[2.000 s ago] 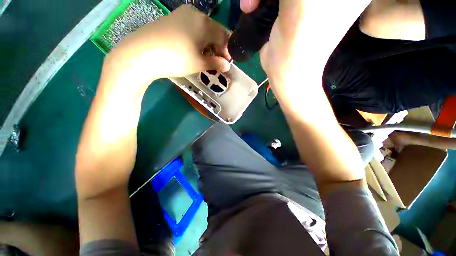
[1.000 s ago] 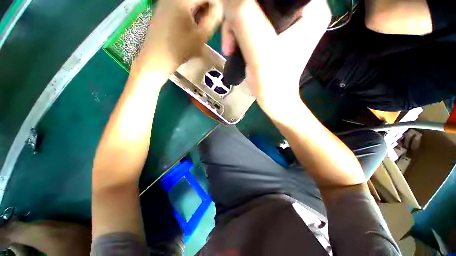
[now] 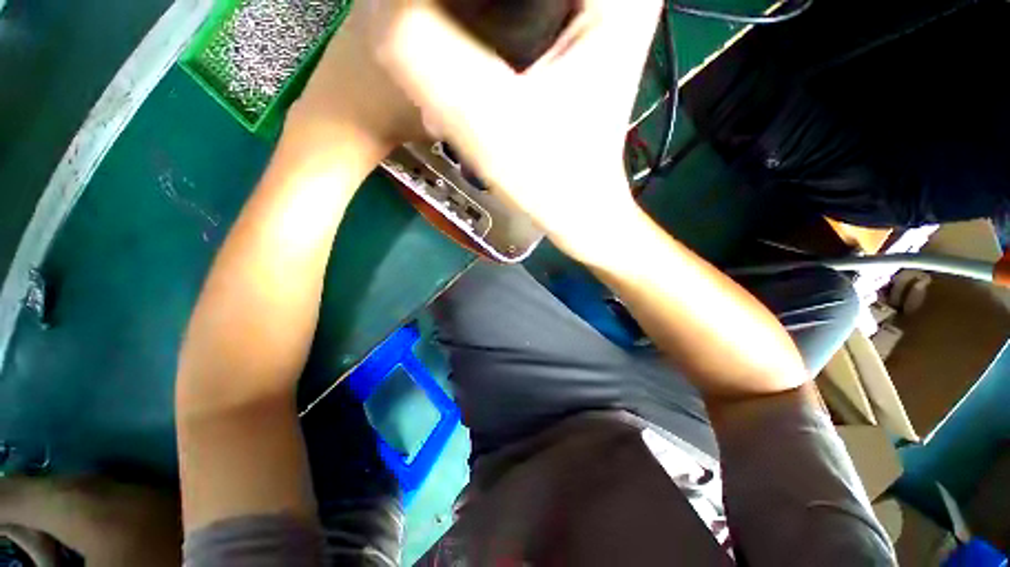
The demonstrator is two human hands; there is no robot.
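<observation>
The pale plastic housing [image 3: 512,235] lies open side up at the edge of the green bench, its lower corner and a row of small slots showing. Its upper part is hidden under my hands. My right hand [image 3: 532,122] is closed around the black electric screwdriver [image 3: 521,24] above the housing; the driver's tip is hidden. My left hand [image 3: 360,94] is at the housing's upper left, overlapped by my right hand and overexposed; its fingers are hidden, so its hold cannot be told.
A green bin [image 3: 263,53] of silvery screws stands at the upper left. Black cable [image 3: 673,94] loops at the upper right. A blue stool [image 3: 410,404] is below the bench edge. An open carton [image 3: 941,343] is at the right, and a person in dark clothes [image 3: 820,122] sits at upper right.
My right hand and the driver have moved left over the housing and now cover its round opening. The black cable has come into view beside my right hand.
</observation>
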